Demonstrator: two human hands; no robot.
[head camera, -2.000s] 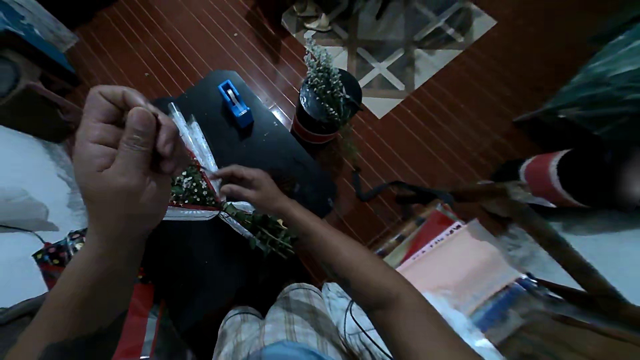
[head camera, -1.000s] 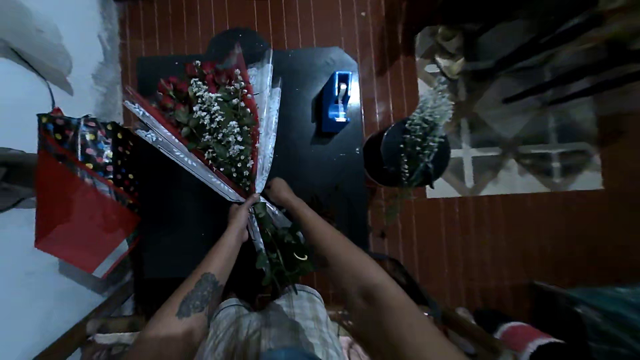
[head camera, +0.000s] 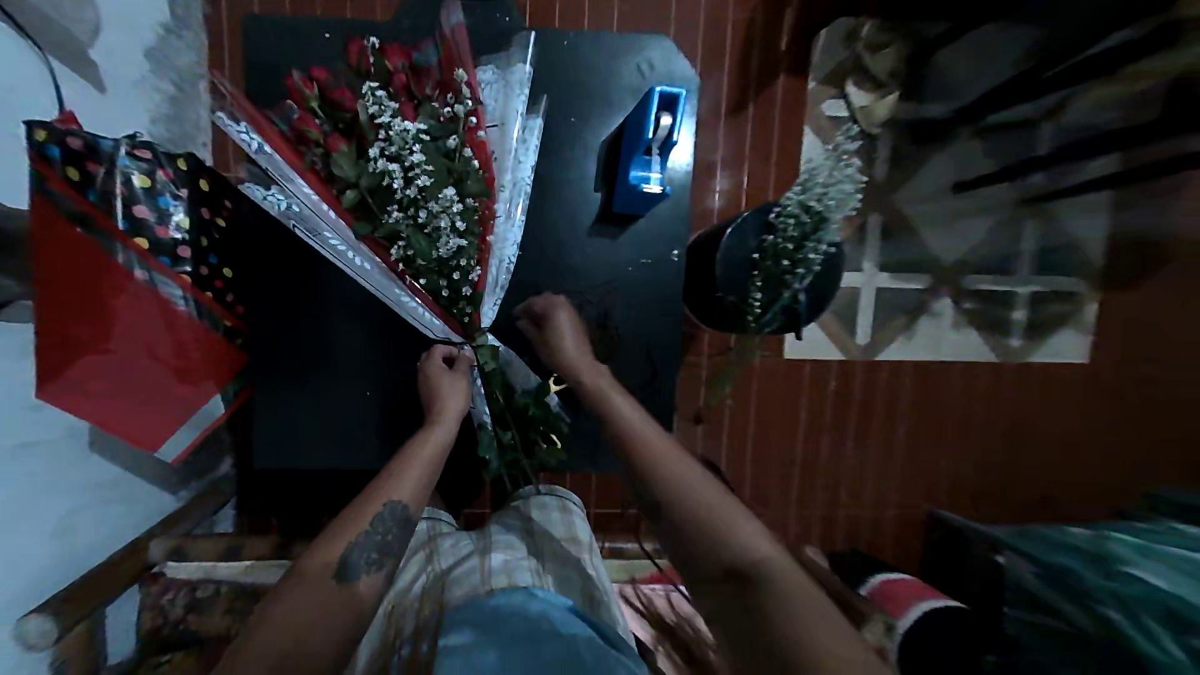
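A bouquet of red roses (head camera: 342, 98) and small white flowers (head camera: 412, 178) lies on a black table (head camera: 609, 281). Red and clear, white-patterned wrapping (head camera: 328, 239) surrounds it and narrows to a tie point, with leafy stems (head camera: 516, 422) below. At the left of that point is my left hand (head camera: 445, 380), its fingers closed on what looks like a thin dark tie at the wrapping's neck. My right hand (head camera: 553, 328) is just right of the neck, fingers curled; whether it holds a strand cannot be seen.
A blue tape dispenser (head camera: 647, 155) stands at the table's upper right. Beyond the right edge is a black bucket (head camera: 731, 272) with white filler flowers. Red and polka-dotted wrapping sheets (head camera: 131, 347) lean at the left. A wooden chair arm (head camera: 103, 572) is at lower left.
Two seconds ago my left hand was raised high; now it is down at the bouquet's neck. Since one second ago my right hand has moved away from the neck, to the right. The view has turned.
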